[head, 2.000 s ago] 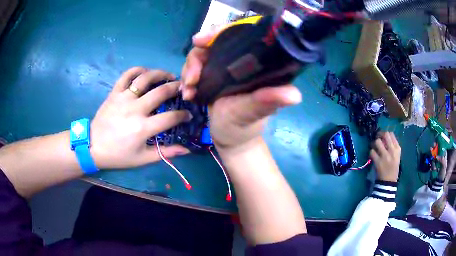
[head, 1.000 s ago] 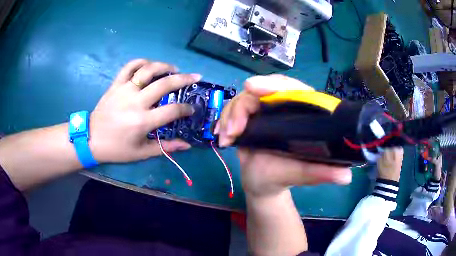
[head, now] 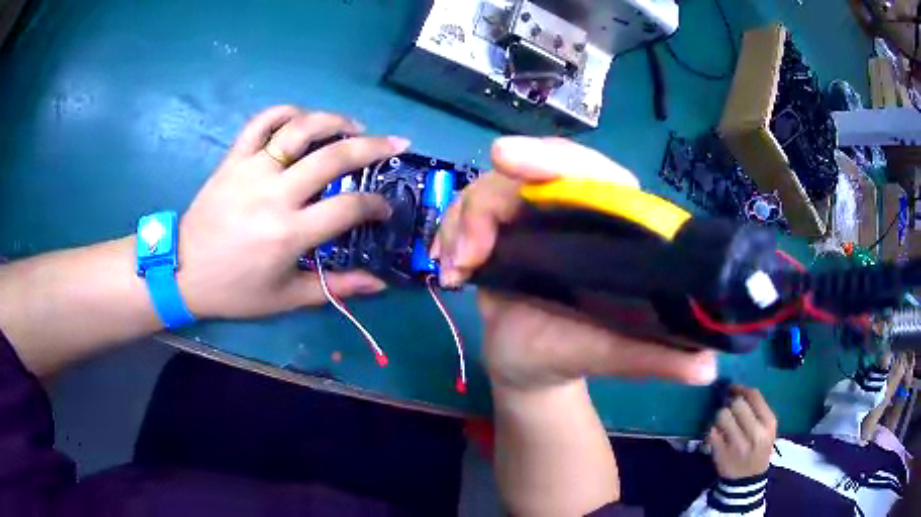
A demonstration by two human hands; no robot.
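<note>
Two black plastic housings (head: 401,217) lie side by side on the bench, with blue cells (head: 436,192) in them. Two red-and-white leads (head: 347,319) with red tips trail toward the bench's front edge. My left hand (head: 273,217) lies over the left housing, fingers spread and pressing on it. My right hand (head: 540,333) grips a black power screwdriver (head: 606,257) with a yellow lever strip, held nearly level. Its tip is hidden behind my right fingers at the right housing. A red wire and black coil are at its rear.
A white-grey screw feeder (head: 485,61) stands beyond the housings. Loose black parts (head: 697,167) and a cardboard box (head: 752,101) of black parts are at the right. Another person's hand (head: 744,434) is at the lower right, near the bench edge. A unit with a blue cell (head: 793,345) lies beyond the screwdriver's rear.
The screwdriver has swung from over the feeder down to the right housing and now lies nearly level. My left hand has barely moved. The other person's hand has moved toward the front edge.
</note>
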